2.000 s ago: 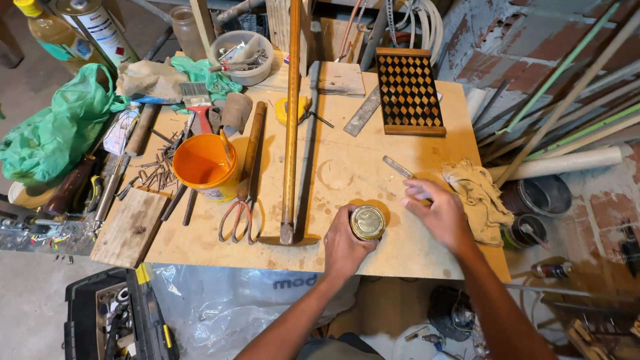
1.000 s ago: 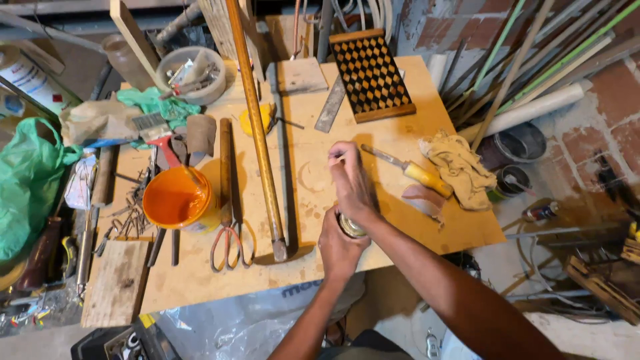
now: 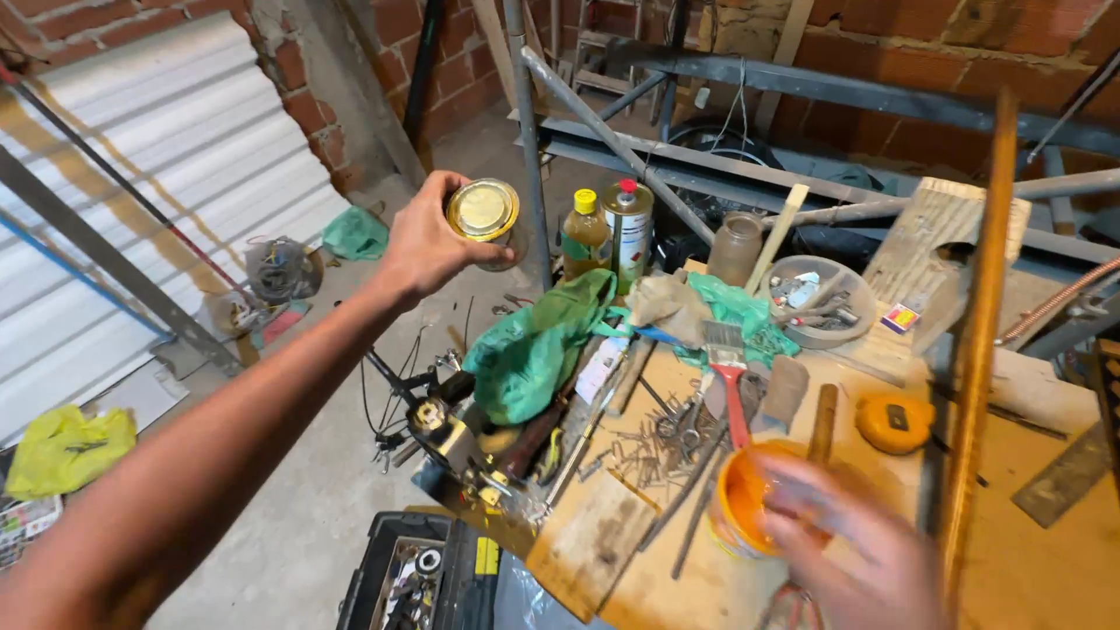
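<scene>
My left hand (image 3: pixel 437 236) grips a small metal can (image 3: pixel 484 214) with a round lid on it, held out over the floor left of the workbench. My right hand (image 3: pixel 831 516), blurred by motion, hovers over an orange bucket (image 3: pixel 731 503) and hides part of it; nothing is seen between its fingers. A paintbrush with a red handle (image 3: pixel 731 394) leans by the bucket's rim. Behind my right hand lies a wooden handle (image 3: pixel 822 424). A long wooden shaft (image 3: pixel 978 350) rises on the right, beside an orange tape measure (image 3: pixel 894 423).
Bent nails (image 3: pixel 647 455), a wood offcut (image 3: pixel 595 542) and a green plastic bag (image 3: pixel 542 350) crowd the bench. At its back stand a plastic bottle (image 3: pixel 584 236), a metal solvent can (image 3: pixel 628 232) and a plastic tub (image 3: pixel 818 302). An open toolbox (image 3: pixel 376 569) sits below.
The view has swung left. My left hand has carried the can from the bench's front edge out beyond its left side. My right hand has left the can and is over the bucket.
</scene>
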